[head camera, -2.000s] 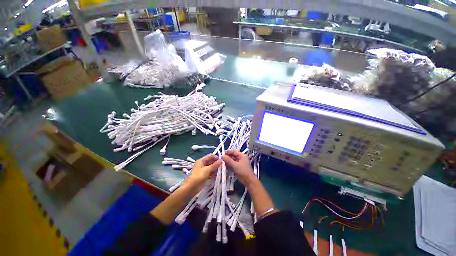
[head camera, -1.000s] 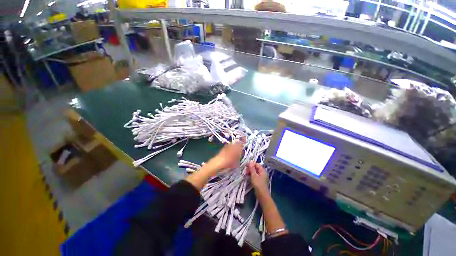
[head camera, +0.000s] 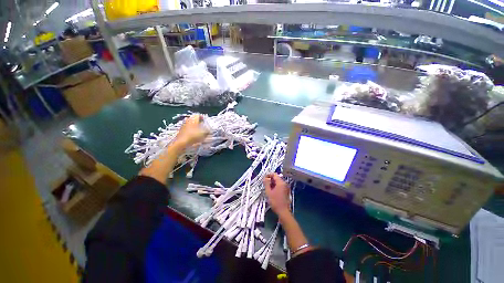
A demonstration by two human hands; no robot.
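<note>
A large loose pile of white cable assemblies point(head camera: 160, 139) lies on the green mat at the left. A second pile of white cables point(head camera: 243, 207) lies nearer me, left of the tester, with connector ends toward the bench edge. My left hand point(head camera: 193, 132) is over the large pile, blurred; whether its fingers hold a cable cannot be told. My right hand point(head camera: 277, 190) is at the right side of the nearer pile, fingers curled with the tips close together; no cable is clearly seen in it.
The beige cable tester point(head camera: 387, 171) with a lit screen stands at the right, thin test leads point(head camera: 387, 249) below it. Paper sheets point(head camera: 487, 249) lie at the far right. Plastic bags point(head camera: 190, 88) are behind the large pile. A metal shelf point(head camera: 287, 15) crosses overhead. Cardboard boxes point(head camera: 83, 190) stand at lower left.
Both hands were together at the nearer pile. My left hand has since moved left and away onto the large pile. My right hand has stayed by the nearer pile. The view has shifted.
</note>
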